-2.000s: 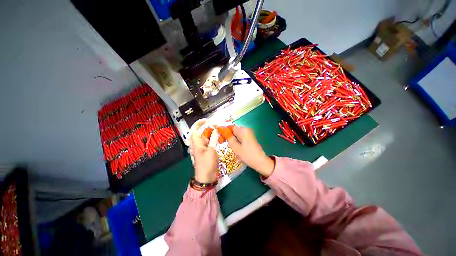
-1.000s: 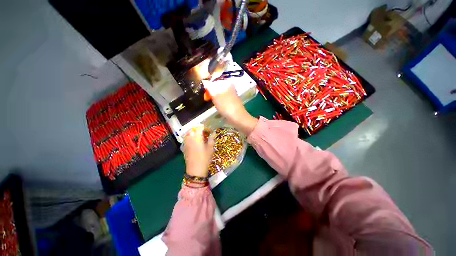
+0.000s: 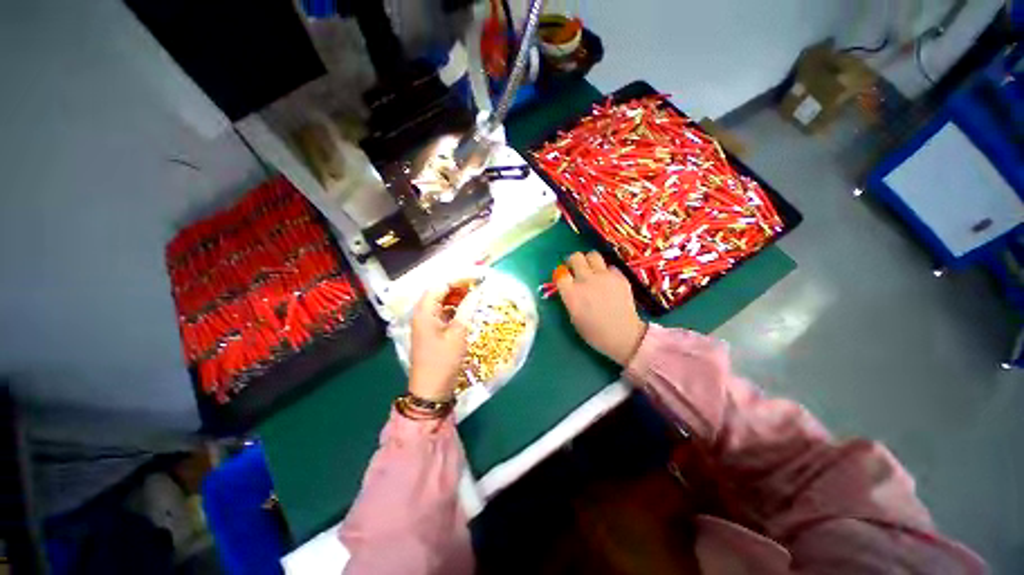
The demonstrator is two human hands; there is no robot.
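My left hand (image 3: 436,350) is over the left edge of the clear plastic bag (image 3: 475,395), which holds a pile of gold fittings (image 3: 494,339). Its fingertips are pinched together; whether they hold a small part is too blurred to tell. My right hand (image 3: 597,301) is over the green mat, right of the bag, with an orange cover on a fingertip. It holds a red stick part (image 3: 548,290) at its fingertips. The brightly lit metal fixture (image 3: 440,180) sits under the machine head, away from both hands.
A black tray heaped with red parts (image 3: 663,185) is at the right. A black tray with rows of red parts (image 3: 264,294) is at the left. The bench press (image 3: 410,112) and silver flexible arm (image 3: 519,67) stand at the back. A cardboard box (image 3: 829,88) is on the floor.
My right hand has moved from the lit fixture back and right onto the mat, with a red part at its fingertips. My left hand stays by the bag. The whole view has shifted slightly.
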